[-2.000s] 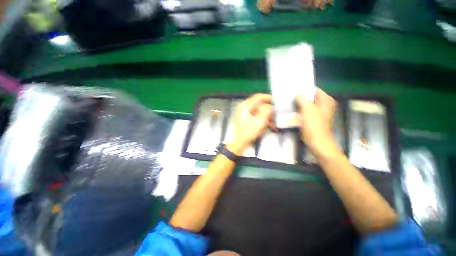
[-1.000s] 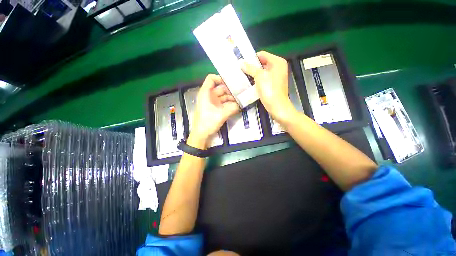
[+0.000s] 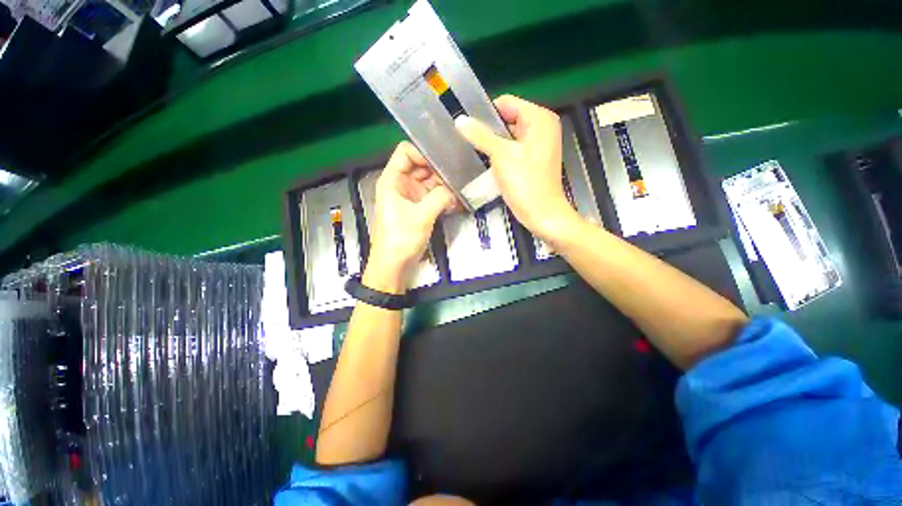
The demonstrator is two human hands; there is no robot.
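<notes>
A silver-grey display module (image 3: 410,74) is held up over the black foam tray (image 3: 504,289), tilted with its top end to the upper left. Its back shows a black flex cable with an orange end. My right hand (image 3: 534,168) grips its right edge, thumb on the back near the cable. My left hand (image 3: 404,212) is at its lower left edge, fingers curled; the fingertips are partly hidden against the module. Several silver modules lie in the foam tray's slots, some partly hidden by my hands.
A ridged clear blister tray stack (image 3: 178,366) stands at left. A crumpled white cloth (image 3: 289,361) lies beside the foam tray. A black mat (image 3: 534,395) is under my forearms. A separate module in a white-edged holder (image 3: 783,235) lies at right. Black equipment (image 3: 79,109) stands at upper left.
The view has shifted from a blurred one two seconds ago. The held module has turned from nearly upright to leaning left, and its glare has faded, showing the cable. Both hands stay on it.
</notes>
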